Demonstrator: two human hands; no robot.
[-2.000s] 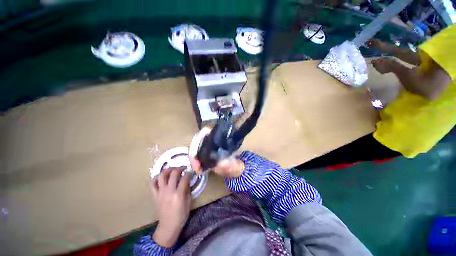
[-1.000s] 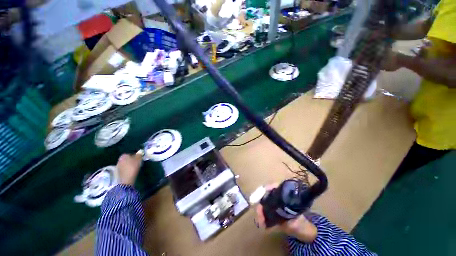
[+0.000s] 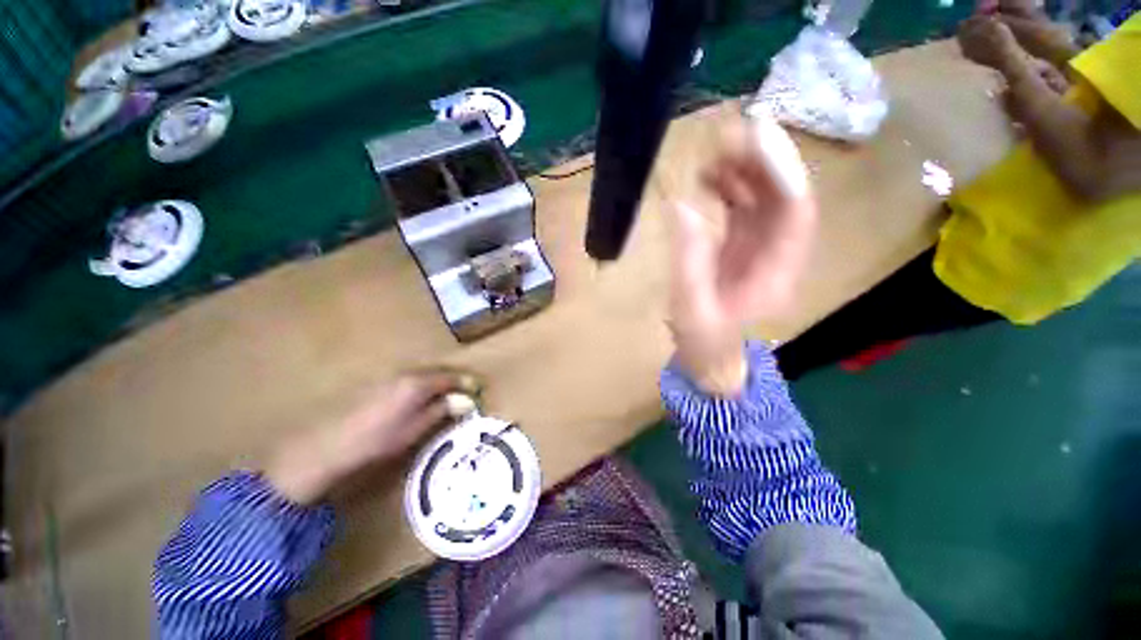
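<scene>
A white round housing (image 3: 473,488) with curved slots lies at the near edge of the cardboard-covered bench. My left hand (image 3: 375,431) is blurred and its fingertips are at the housing's upper tab, by a small white piece (image 3: 459,404); I cannot tell whether they grip the tab or the piece. My right hand (image 3: 747,238) is raised over the bench, open, with its fingers apart and nothing in it. The black electric screwdriver (image 3: 629,125) hangs just left of my right hand, not touching it. The silver screw feeder (image 3: 463,225) stands beyond the housing.
The green conveyor belt (image 3: 300,163) runs behind the bench with spaced white discs on it. Stacked white discs (image 3: 175,35) lie beyond it at the far left. A bag of small parts (image 3: 822,85) is at the bench's far end. A person in yellow (image 3: 1045,238) is at the right.
My left hand has come back from the belt to the near bench, where a white housing now lies. My right hand has let go of the screwdriver, which now hangs free.
</scene>
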